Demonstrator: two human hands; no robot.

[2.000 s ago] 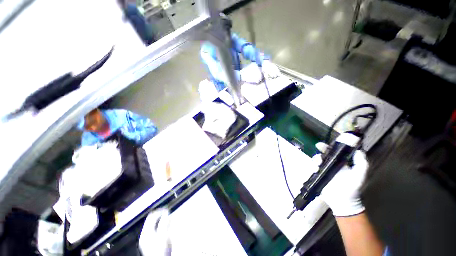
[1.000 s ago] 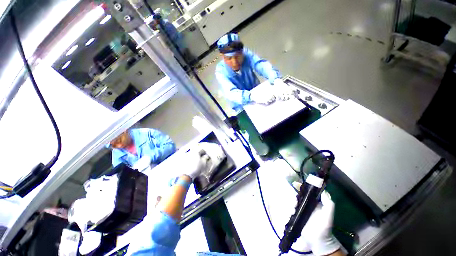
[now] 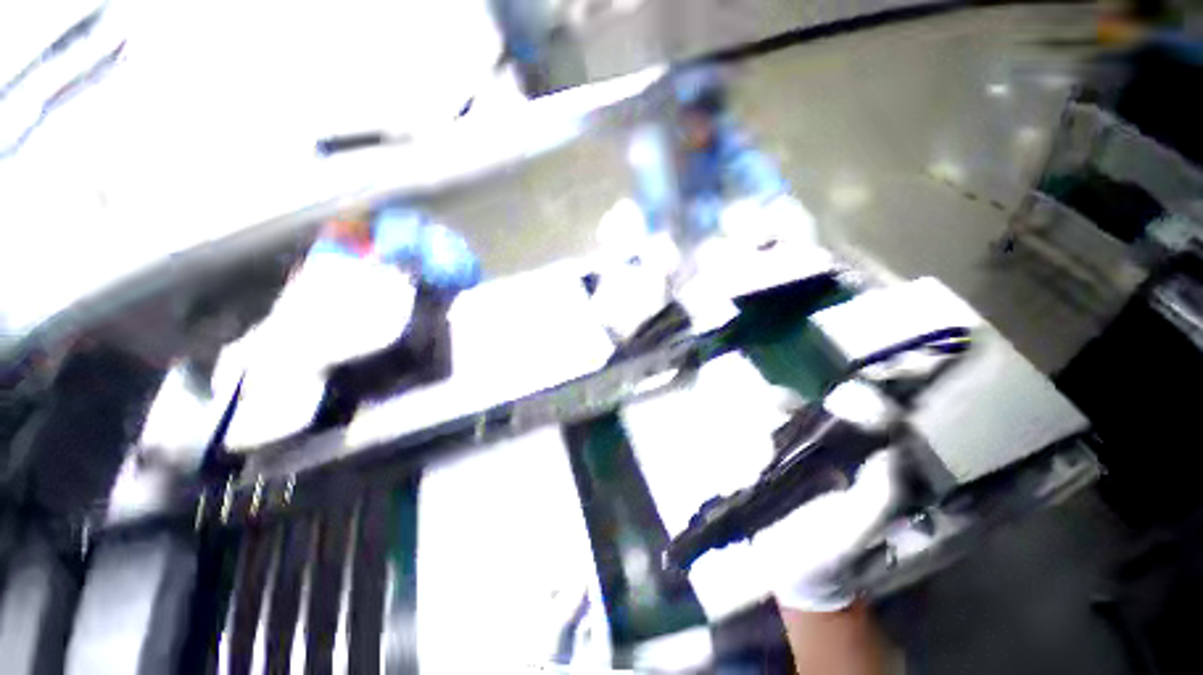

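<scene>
The view is blurred and overexposed. My gloved right hand (image 3: 834,525) is closed around a black electric screwdriver (image 3: 759,498), its front end pointing down-left. The screwdriver is over a pale chassis unit (image 3: 693,415) on the green-bedded conveyor. Another pale chassis unit (image 3: 499,534) lies to its left, across a dark green gap. A third pale unit (image 3: 1009,409) lies to the right, beyond my right hand. Contact between the screwdriver and the unit cannot be told. I cannot make out my left hand.
Roller bars (image 3: 306,593) run at the lower left. A long white bench (image 3: 521,323) lies beyond the conveyor rail, with black bins (image 3: 409,363) holding whitish things. One person in blue (image 3: 429,248) is behind the bench; another (image 3: 719,165) is at the conveyor's far end.
The view has swung, showing more rollers at lower left. My left arm, earlier reaching to a bench bin, no longer shows. The screwdriver, still in my right hand, lies at a flatter angle.
</scene>
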